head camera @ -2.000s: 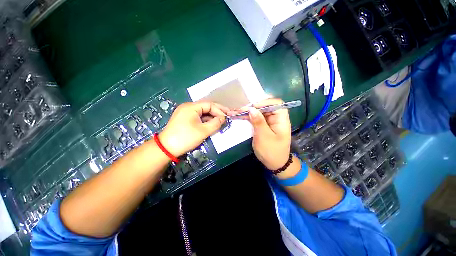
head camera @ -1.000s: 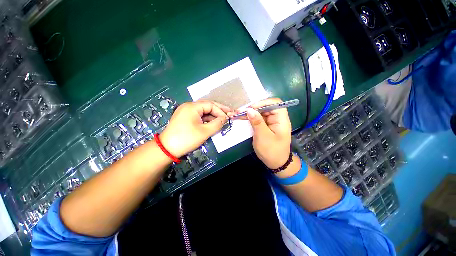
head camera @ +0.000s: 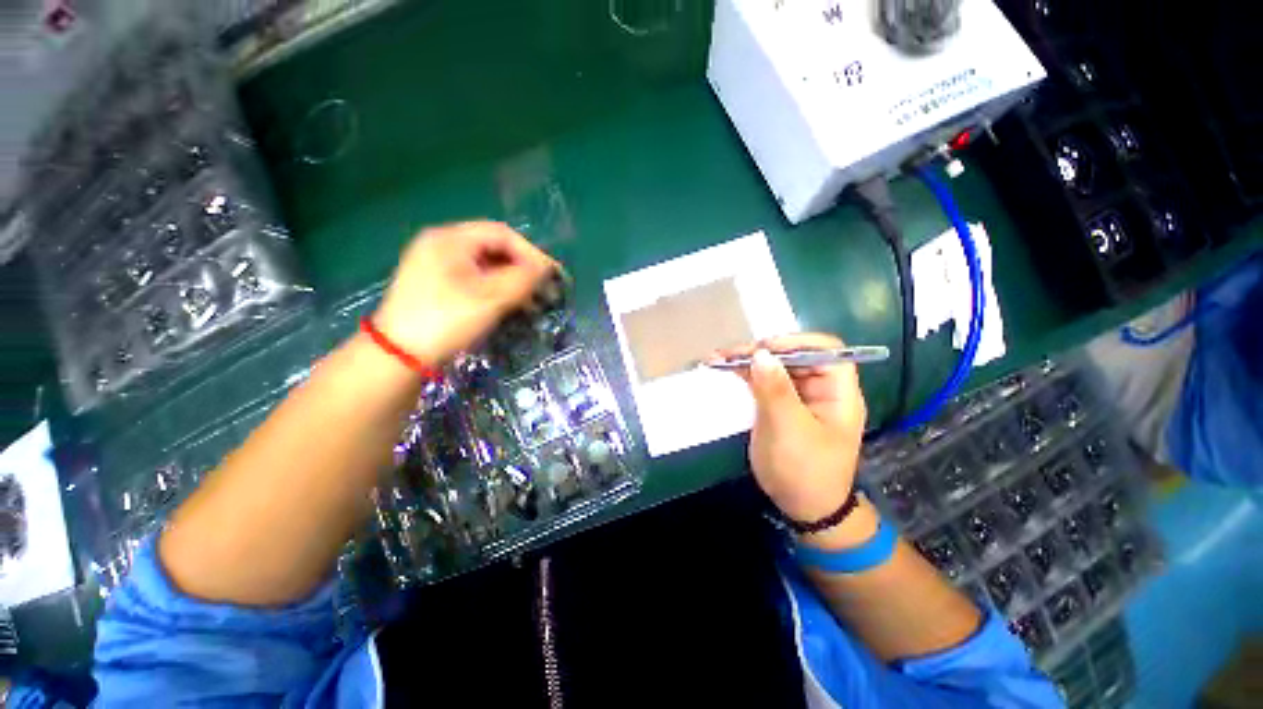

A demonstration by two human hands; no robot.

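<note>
My left hand point(head camera: 464, 288) is blurred above the near clear blister tray point(head camera: 640, 488), its thumb and fingers pinched on a small dark electronic module point(head camera: 556, 288) at the fingertips; the module's detail is blurred. The tray's pockets hold several silvery parts, some with pale discs. My right hand point(head camera: 808, 436) grips silver tweezers point(head camera: 848, 356) with their tip pointing left, over the lower right of a brown-grey adhesive sheet point(head camera: 686, 328). That sheet lies on a larger white backing sheet point(head camera: 704, 420). I see nothing clearly held at the tweezer tip.
A white control box point(head camera: 810, 118) stands at the upper right, with a black cable point(head camera: 907, 305) and a blue tube point(head camera: 978, 298). Black trays point(head camera: 1067, 208) lie far right, stacked clear trays point(head camera: 173, 263) on the left, filled clear trays point(head camera: 1018, 506) at the lower right.
My left hand has moved left and up, off the white sheet and over the tray, away from the tweezers. My right hand still holds the tweezers. The camera view has shifted.
</note>
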